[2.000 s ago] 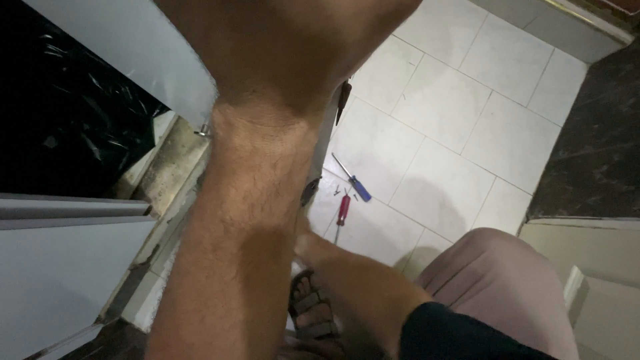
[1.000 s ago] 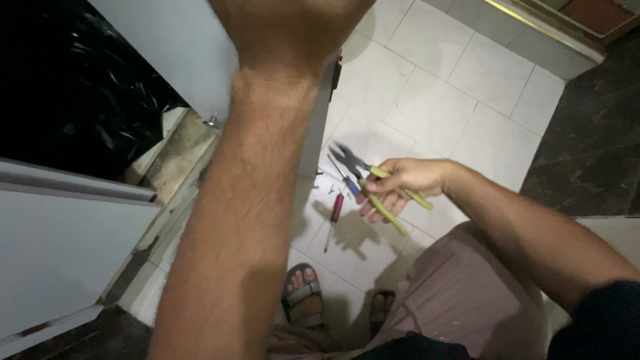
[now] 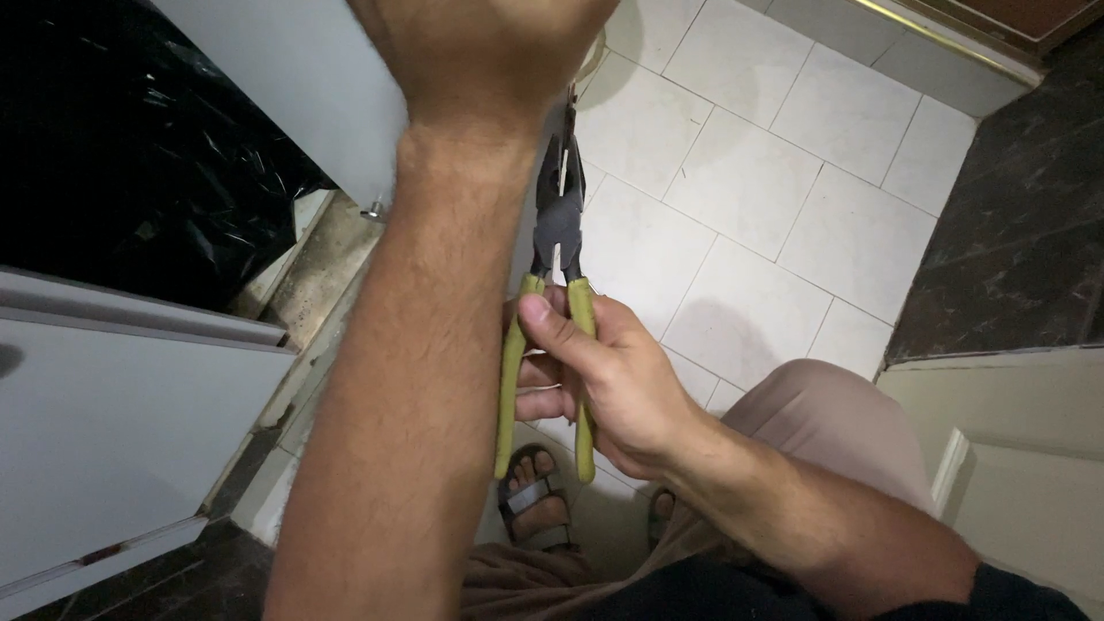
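My right hand [image 3: 604,371] holds combination pliers [image 3: 559,216] with yellow-green handles and dark metal jaws. The handles are spread, and the jaws point up beside a dark metal part [image 3: 569,112] at the edge of a pale grey cabinet door [image 3: 302,78]. Whether the jaws touch that part, I cannot tell. My left forearm crosses the view, and my left hand [image 3: 492,60] is at the top by the door; its fingers are out of frame, so its hold is hidden.
A black plastic bag [image 3: 129,155] fills the cabinet opening at left, above a second grey door [image 3: 129,423]. A small metal knob [image 3: 373,211] sits near the first door's corner. White floor tiles [image 3: 742,181] lie below, with my sandalled foot [image 3: 530,492] on them. A cream panel [image 3: 1026,466] stands at right.
My right hand has brought the pliers up to the door's edge, close beside my left forearm. The blue and red screwdrivers seen on the floor earlier are now out of sight.
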